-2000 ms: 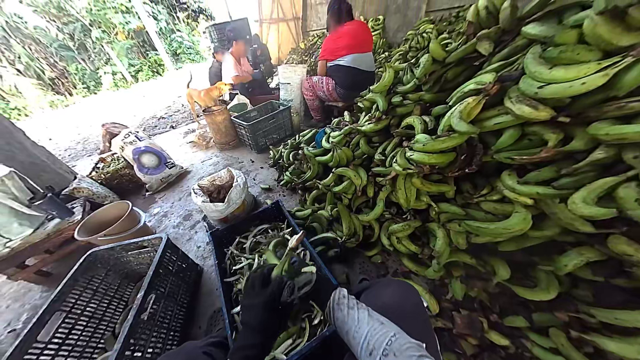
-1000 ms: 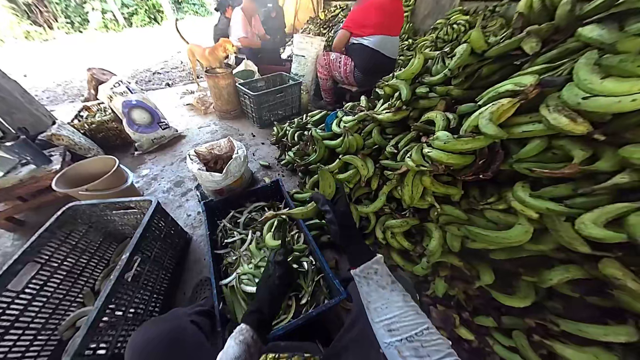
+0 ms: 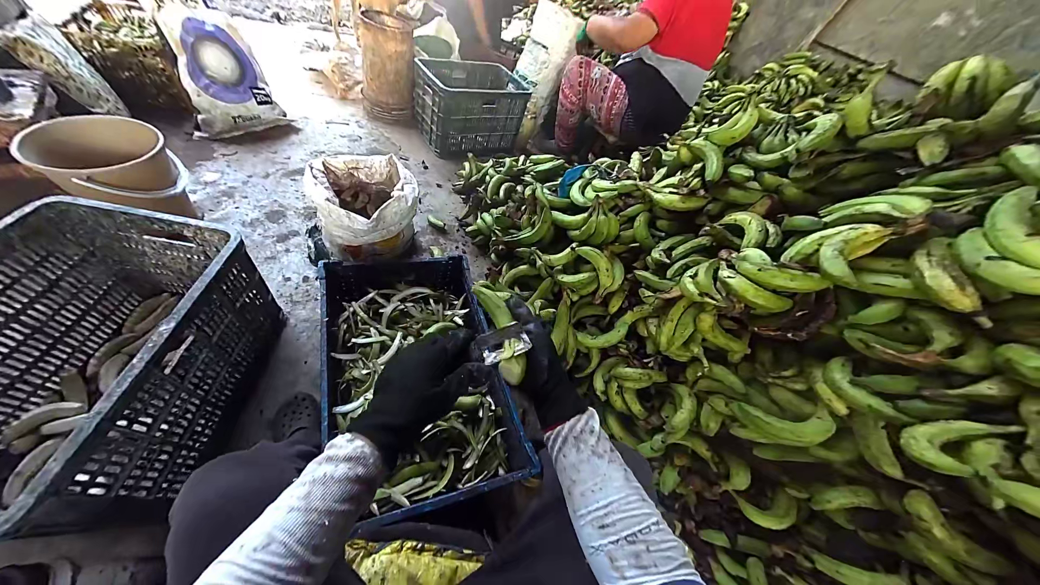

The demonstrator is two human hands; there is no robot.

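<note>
A green plantain is held between my gloved hands over the right rim of a blue crate. My right hand, in a black glove, closes round its right side. A flat, shiny tool, perhaps a peeler, lies across the plantain. My left hand, also black-gloved, reaches over the crate with its fingertips at the tool's left end; its grip is partly hidden. Strips of green peel fill much of the crate. To the right rises a large heap of green plantains.
A large black crate with peeled plantains stands at left, tan buckets behind it. Beyond the blue crate is a white sack. Farther back are a green crate, a rusty drum and a seated person.
My right hand has come back from the edge of the plantain heap and now meets my left at a green plantain with the tool across it. The view has shifted downward.
</note>
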